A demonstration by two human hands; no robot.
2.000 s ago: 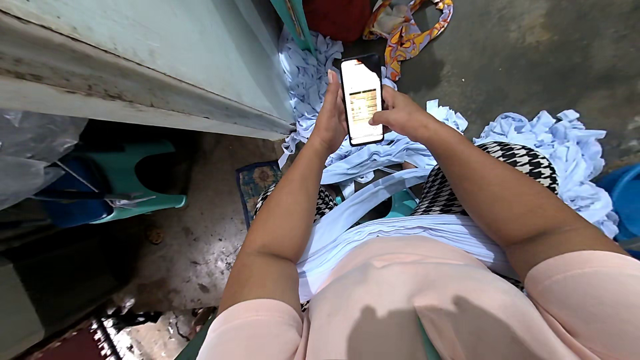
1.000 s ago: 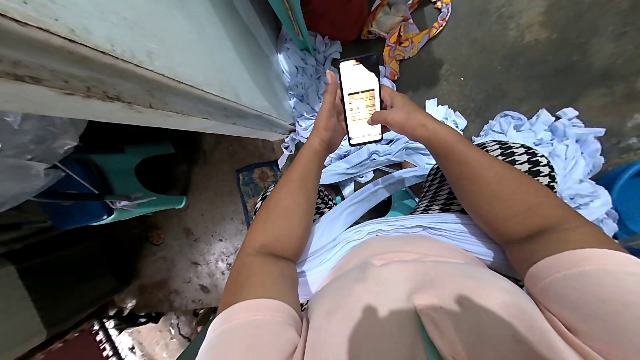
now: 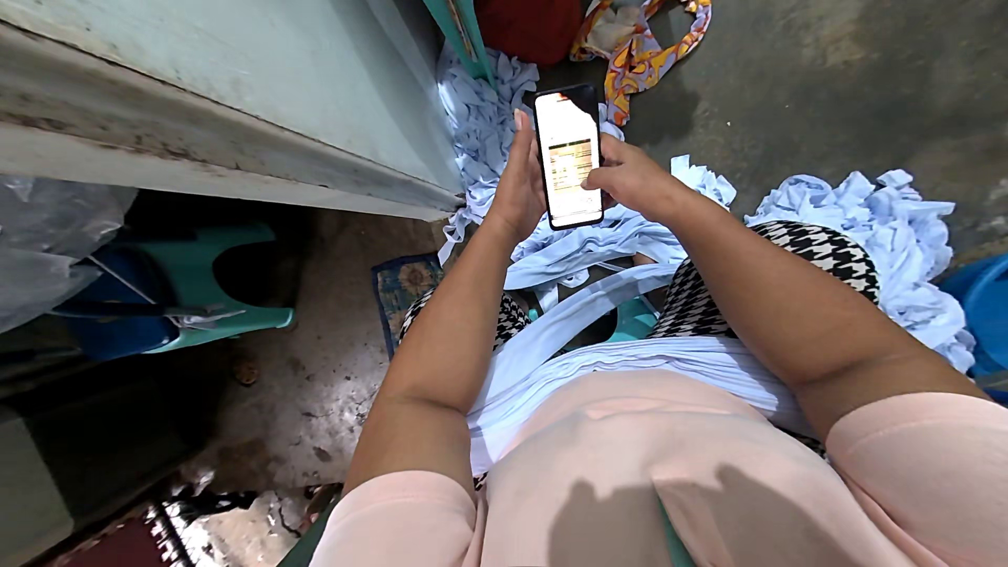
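A black-edged smartphone (image 3: 568, 169) with a lit screen is held upright in both my hands, above my knees. My left hand (image 3: 521, 185) supports it along its left edge, thumb pointing up. From the right side my right hand (image 3: 634, 175) grips it, with the thumb over the lower part of the screen. Below the phone, strips of light blue cloth (image 3: 598, 248) lie across and between my legs, and a band of the same cloth (image 3: 579, 303) runs up from my waist.
Heaped light blue cloth strips (image 3: 858, 213) lie at the right, beside a blue plastic tub (image 3: 984, 307). A pale wall or cabinet panel (image 3: 236, 87) borders the left. Beneath it stands a green plastic stool (image 3: 205, 276). Orange patterned cloth (image 3: 642, 59) and a small floor mat (image 3: 405, 287) are on the floor.
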